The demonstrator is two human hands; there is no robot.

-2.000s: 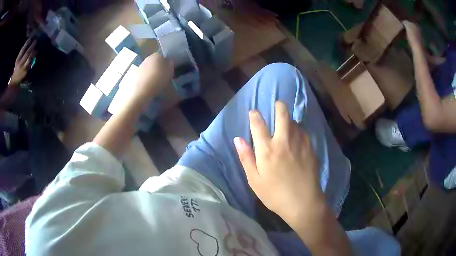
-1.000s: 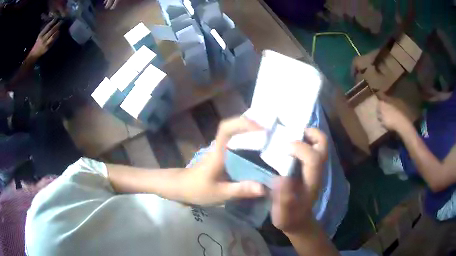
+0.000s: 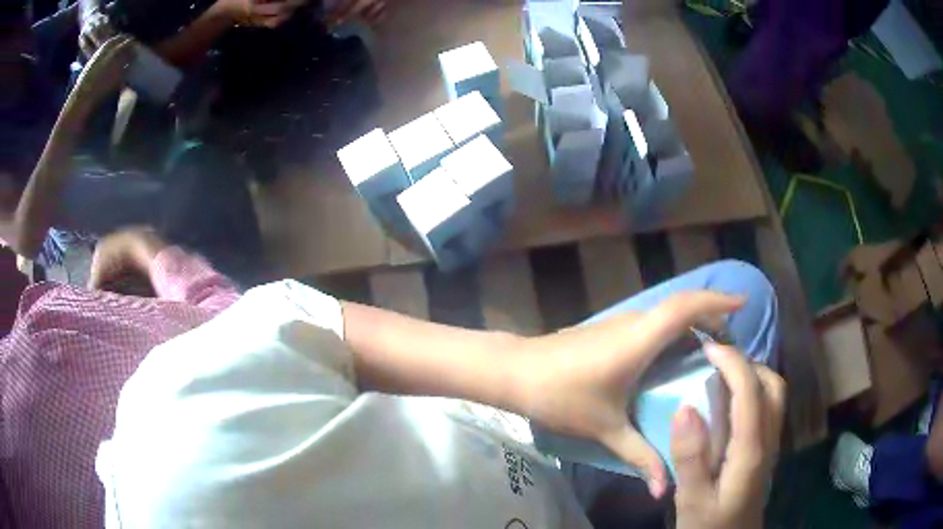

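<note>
A pale blue carton (image 3: 670,415) is between my hands above my lap. My left hand (image 3: 620,372) spans it from the left, thumb below and fingers above. My right hand (image 3: 729,434) grips its right side, thumb on the near face. The carton's top is largely hidden by my fingers. Several closed cartons (image 3: 422,145) with plain white tops stand in a cluster on the brown cardboard sheet (image 3: 713,155), one a little behind the others. Open cartons (image 3: 575,134) with raised flaps stand to their right.
A slatted pallet (image 3: 600,271) shows beyond my knee. Dark round items (image 3: 310,98) lie left of the cartons. People's hands and arms are at upper left, and a checked sleeve (image 3: 191,279) is beside me. Brown boxes (image 3: 846,356) and a shoe are at right on the green floor.
The carton's large raised white flap no longer stands up, and both hands now wrap the carton farther right. The view has shifted, so the carton cluster sits more central.
</note>
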